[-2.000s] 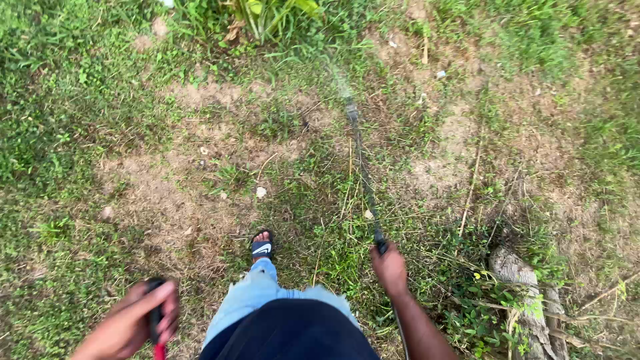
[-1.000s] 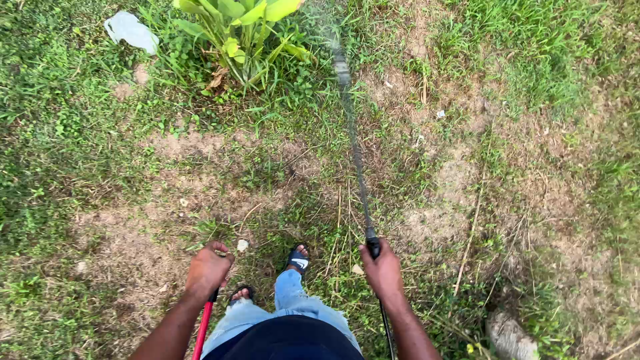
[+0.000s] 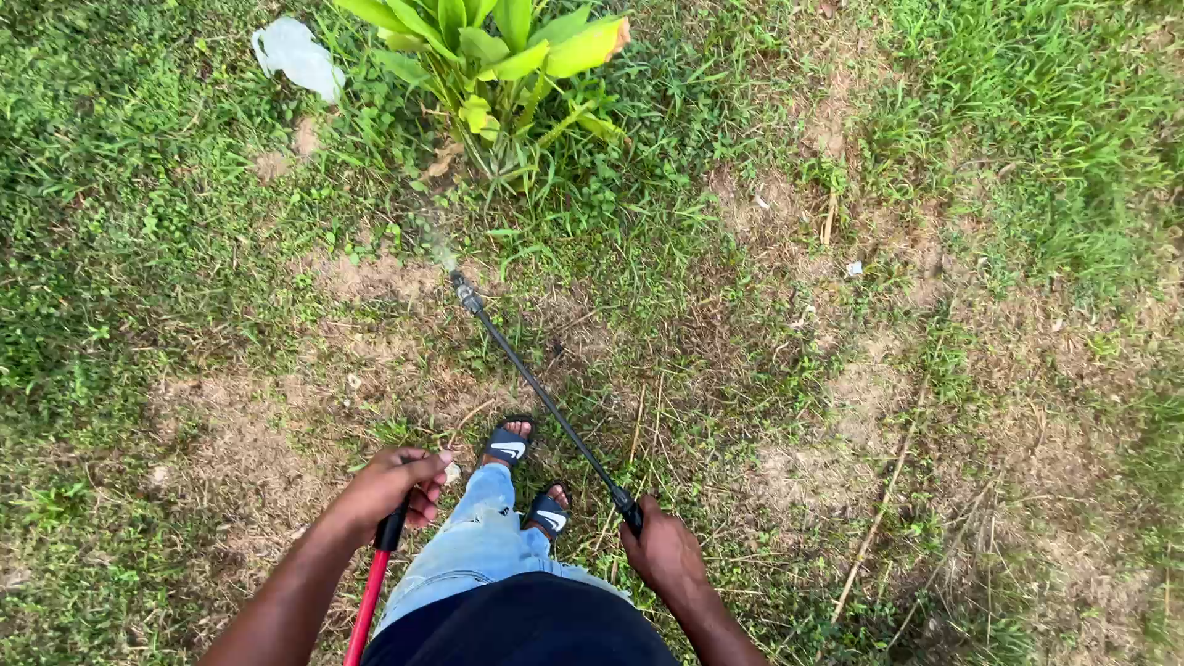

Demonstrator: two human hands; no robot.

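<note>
My right hand (image 3: 664, 548) is closed around the black grip of a spray wand (image 3: 546, 396), low and right of my body. The wand's dark tube slants up and left across the view. From its nozzle (image 3: 465, 294) a fine mist (image 3: 444, 252) comes out over the ground, below the leafy plant. My left hand (image 3: 398, 490) is around the black grip at the top of a red lever (image 3: 368, 606), left of my legs, with thumb and forefinger near each other. The lever's lower end is out of view.
A broad-leaved green plant (image 3: 499, 69) grows at the top, with a crumpled white plastic piece (image 3: 298, 57) to its left. Patchy grass and dry soil surround my sandalled feet (image 3: 507, 444). A long dry stalk (image 3: 883, 504) lies to the right.
The wand's nozzle has swung left, from above the middle of the view to below the plant. More of the plant and the white piece shows as the view has shifted forward.
</note>
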